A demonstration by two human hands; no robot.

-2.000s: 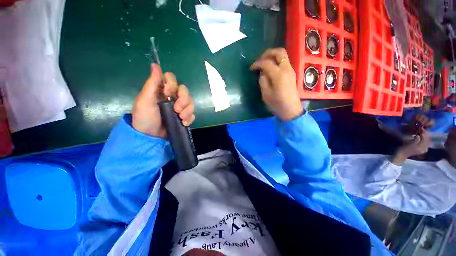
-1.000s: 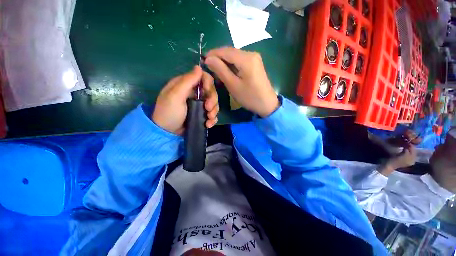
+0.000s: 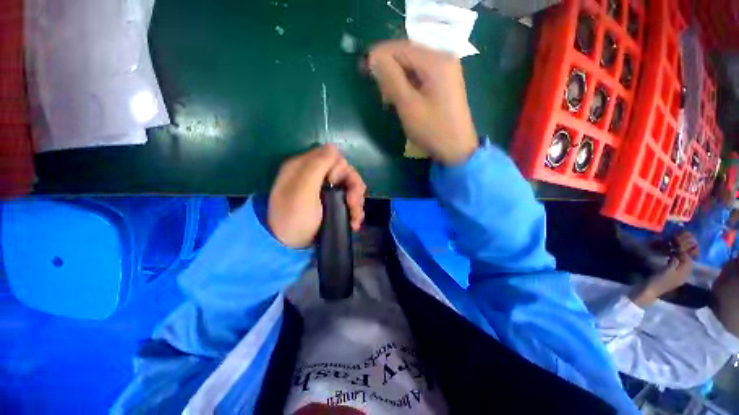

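Note:
My left hand is closed around a black cylindrical driver, held upright at the bench's front edge, above my lap. A thin pale shaft points away from the hand over the green mat. My right hand is raised over the mat, ahead and to the right of the driver, apart from it. Its fingertips are bent together and blurred; a small dark spot shows there, and I cannot tell whether it is a held part. A small pale blurred speck shows near those fingertips.
Red foam trays with round watch heads stand at the right, more red trays beyond. Whitish sheets lie at the left. A white paper piece lies at the back. Blue stool at left; another person's hands at far right.
My right hand met the shaft tip one second ago and has since moved forward and right, away from it. The driver in my left hand has come slightly nearer my body.

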